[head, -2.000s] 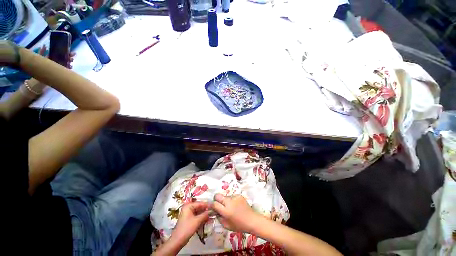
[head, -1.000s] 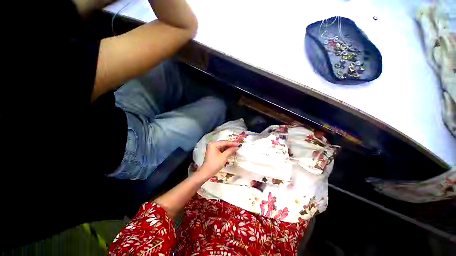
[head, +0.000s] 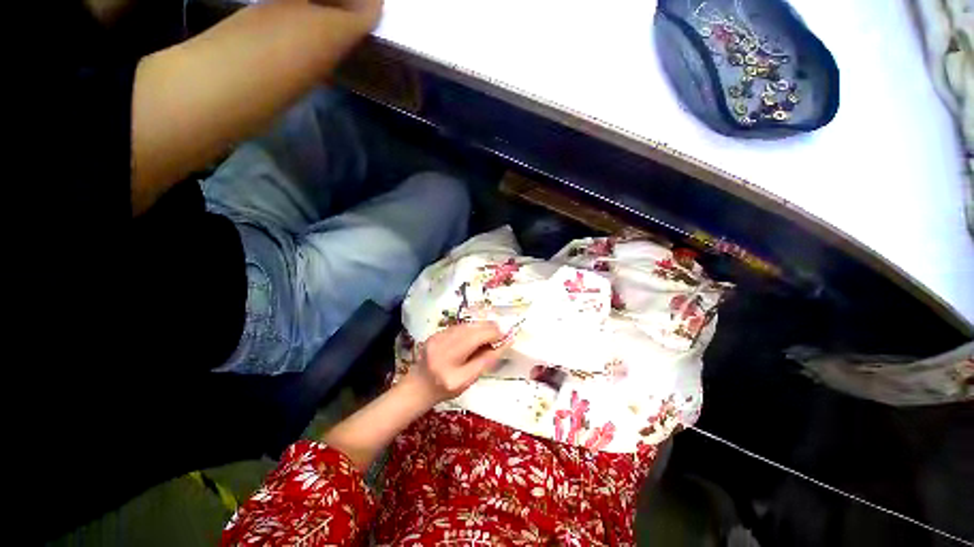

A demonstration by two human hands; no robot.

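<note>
The off-white floral garment piece lies bunched on my lap. My left hand rests on its left part, with fingertips pinched together at the cloth; a needle or button there is too small to tell. My right hand is out of the picture. A fine pale thread runs taut from the cloth's right edge to the lower right rim. The dark-blue tray, holding small round metal pieces and some pale thread, is on the white table.
The white table has its dark front edge beyond my lap. A person in black top and blue jeans sits at the left, a forearm at the table edge. More floral cloth hangs at the right, and some lies at the upper right.
The view has swung right and down since the first frame. My right hand, earlier at the cloth, has left the picture. My left hand stays at the cloth, slightly lower on it.
</note>
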